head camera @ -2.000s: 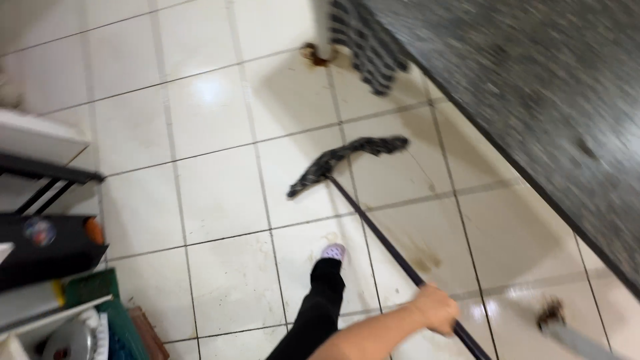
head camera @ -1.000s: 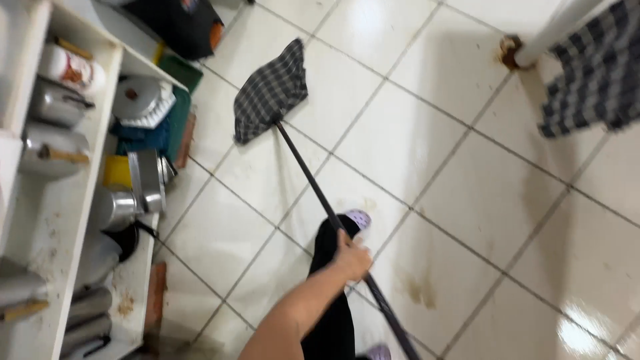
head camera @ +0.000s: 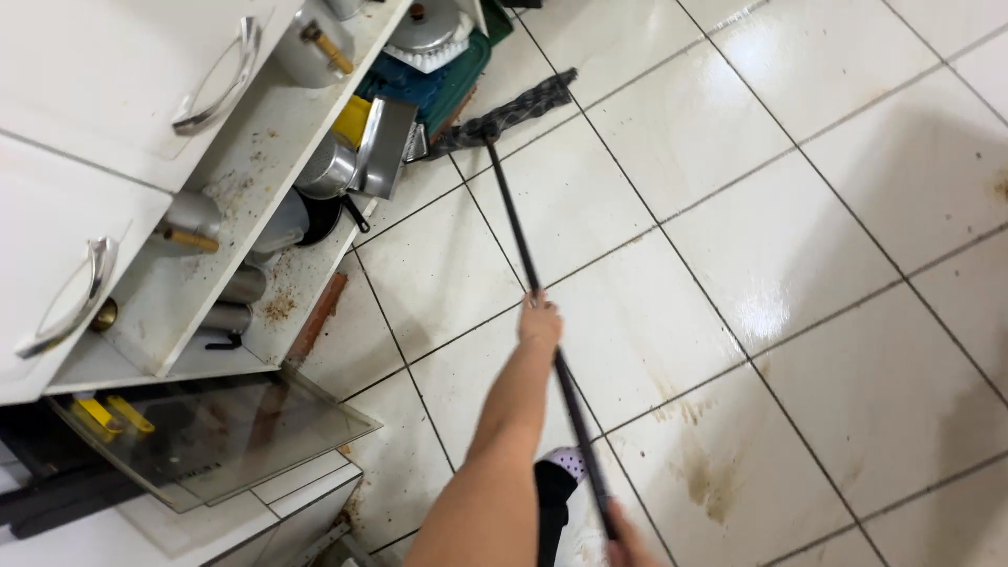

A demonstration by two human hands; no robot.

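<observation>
My left hand [head camera: 541,319] is closed around the middle of a long dark pole [head camera: 512,213]. Lower down the pole, at the bottom edge of the view, my right hand [head camera: 626,539] grips it too, partly cut off and blurred. At the pole's far end a dark checked cloth [head camera: 520,114] covers a crosswise floor-wiper head. The cloth lies on the white tiled floor [head camera: 709,260], its left end close beside the lower shelf and a metal grater [head camera: 416,143]. Brown smears [head camera: 709,480] mark the tiles right of the pole.
A white open-shelf cabinet [head camera: 260,181] at left holds pans, lids and trays. Below it a glass oven door [head camera: 228,433] juts over the floor. A reddish brick strip [head camera: 319,315] lies along the cabinet's base. A foot in a lilac clog [head camera: 567,461] stands beside the pole.
The view has swung strongly toward the cabinet and oven. The cloth-covered head has moved across the tiles to beside the lower shelf. My right hand now shows at the bottom.
</observation>
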